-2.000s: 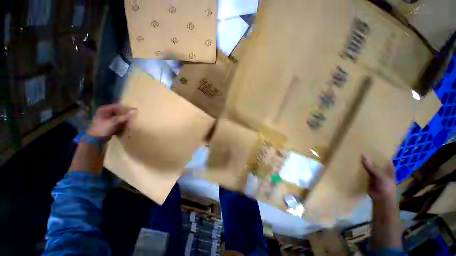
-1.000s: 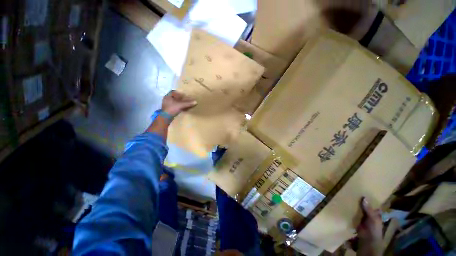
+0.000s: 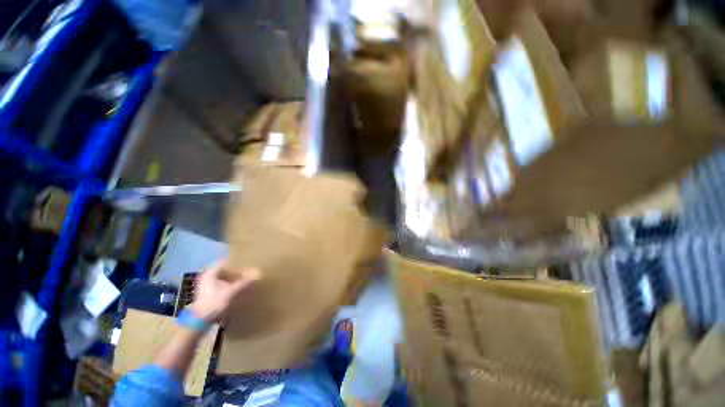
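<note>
My left hand (image 3: 216, 296) grips the edge of plain brown cardboard (image 3: 298, 238) at the centre left; the sheet is blurred and upright in front of me. A large flattened carton (image 3: 501, 342) with dark printing and a yellowish taped edge stands at the lower right of centre. My right hand is not visible; whether it still holds this carton cannot be seen. A grey metal waste bin cart (image 3: 230, 67) with a bright rim lies ahead at the upper left, partly behind the held cardboard.
A blue storage rack (image 3: 67, 230) stands along the left. Stacked brown cartons (image 3: 620, 159) with white labels fill the upper right. Grey trays of parts (image 3: 648, 278) are at the right. A brown cardboard piece (image 3: 147, 342) lies at the lower left.
The view has swung from the scrap on the floor and blue pallet to the bin and rack. My left hand still holds cardboard, now raised ahead. My right hand has left the picture.
</note>
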